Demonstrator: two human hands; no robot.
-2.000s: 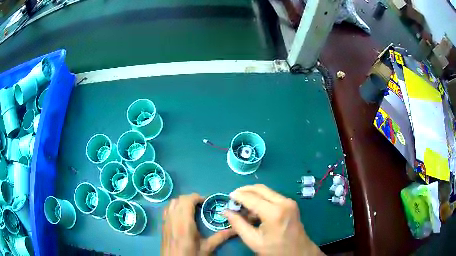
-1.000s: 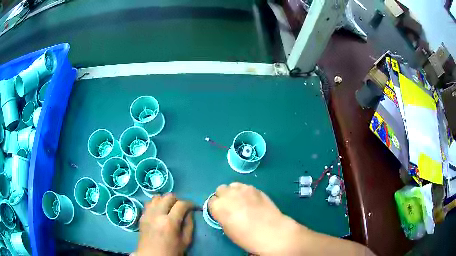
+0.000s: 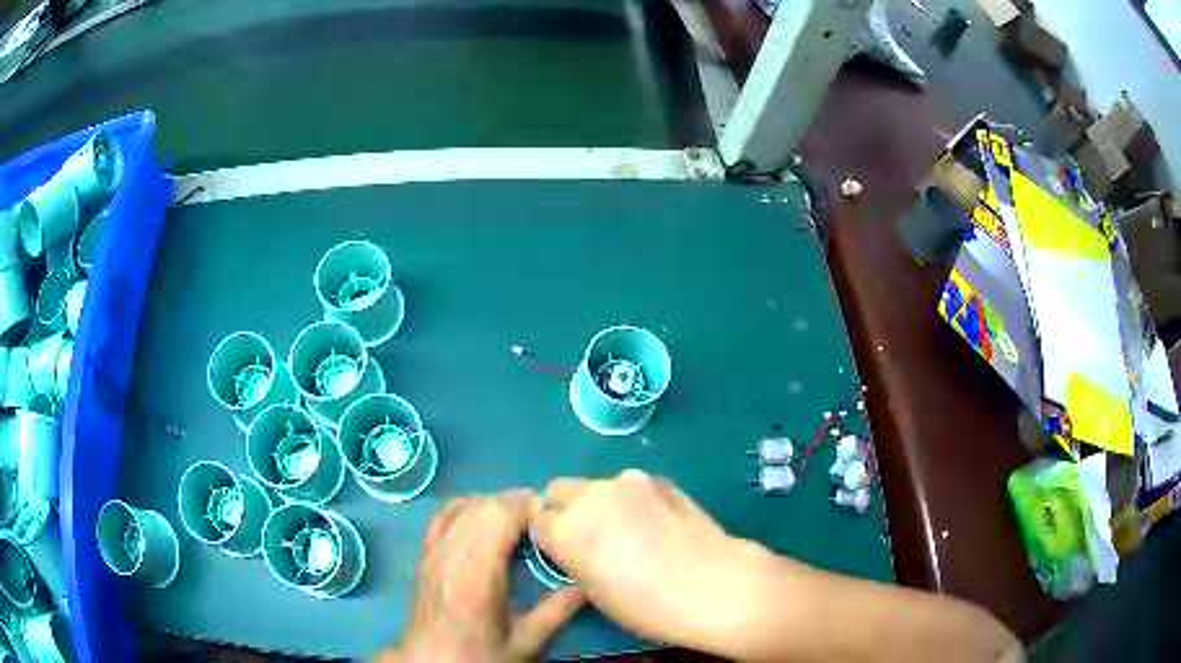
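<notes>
A teal motor housing (image 3: pixel 549 567) stands near the mat's front edge, mostly hidden under my hands. My right hand (image 3: pixel 622 538) lies over its top with the fingers curled down into or onto it. The motor is hidden. My left hand (image 3: pixel 473 563) holds the housing's left side, thumb in front. Beyond them stands a housing with motor fitted (image 3: pixel 622 378), its lead wires (image 3: pixel 547 364) sticking out left to a pale plug. Several housings without a visible motor (image 3: pixel 298 452) stand at the left. Several small silver motors (image 3: pixel 775 466) lie at the right with red wires.
A blue parts bin (image 3: pixel 110 324) heaped with teal housings is at the left. A pale rail (image 3: pixel 440 166) and metal post (image 3: pixel 793 84) edge the dark green belt. Printed packaging (image 3: pixel 1075 311) and a green packet (image 3: pixel 1052 525) lie on the reddish-brown table at the right.
My right hand has moved from holding a motor over the housing to covering its top. My left hand moved away, then came back against the housing. The view has shifted slightly.
</notes>
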